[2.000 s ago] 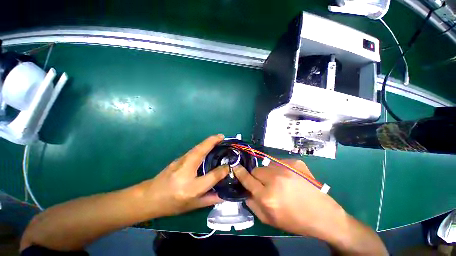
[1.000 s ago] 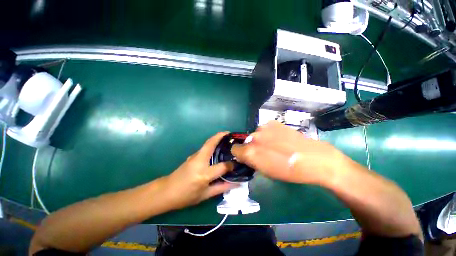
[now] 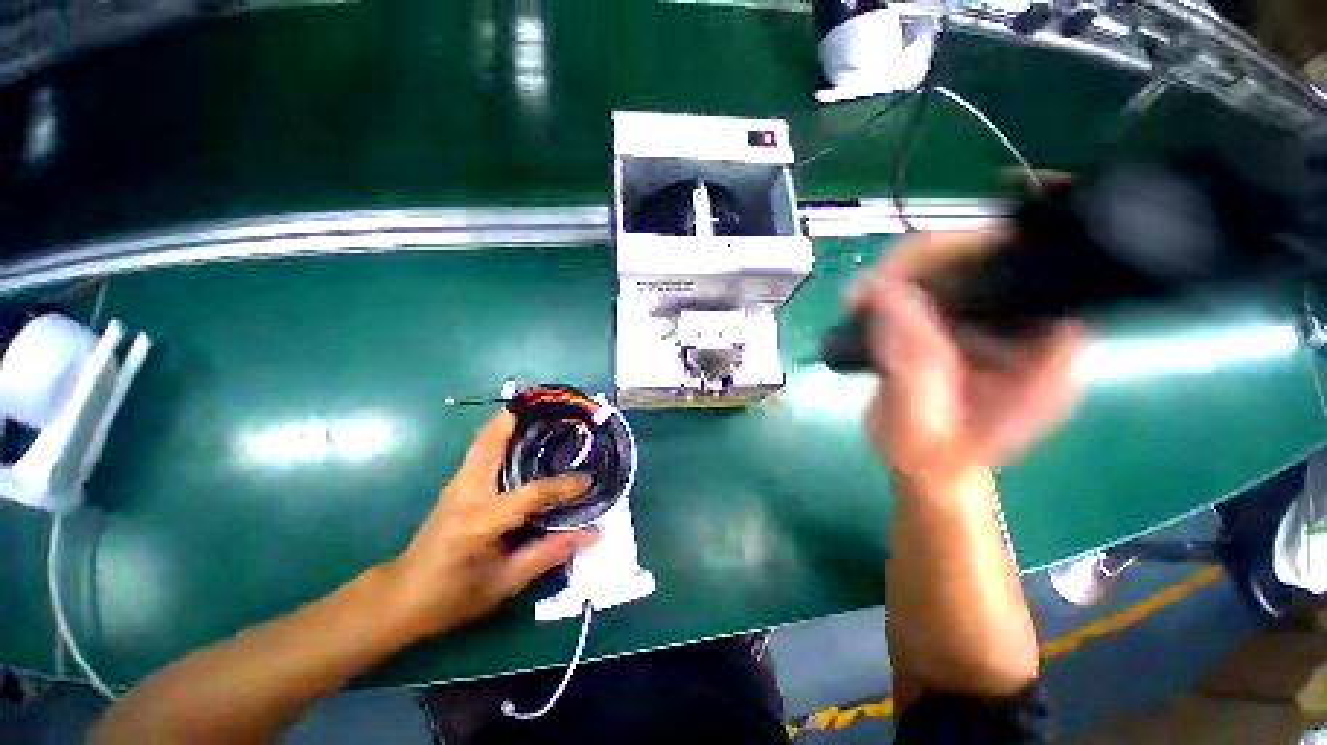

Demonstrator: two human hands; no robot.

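Observation:
The round white camera housing stands near the bench's front edge, its open end up, with the black inner module inside. Red, yellow and orange wires lie along its far rim. My left hand holds the housing from the left, a finger on the module. The white base points towards me, its white tail cable hanging over the edge. My right hand, blurred, is around the black electric screwdriver, right of the screw feeder and off the camera.
Another white camera unit stands at the far left with its cable. One more unit is beyond the metal rail at the top. A black cable loops behind the feeder's right side. A white object shows below the bench edge.
My right hand has left the housing and moved right, taking hold of the screwdriver that lay beside the feeder. The wires are now tucked round the rim. The view has shifted right.

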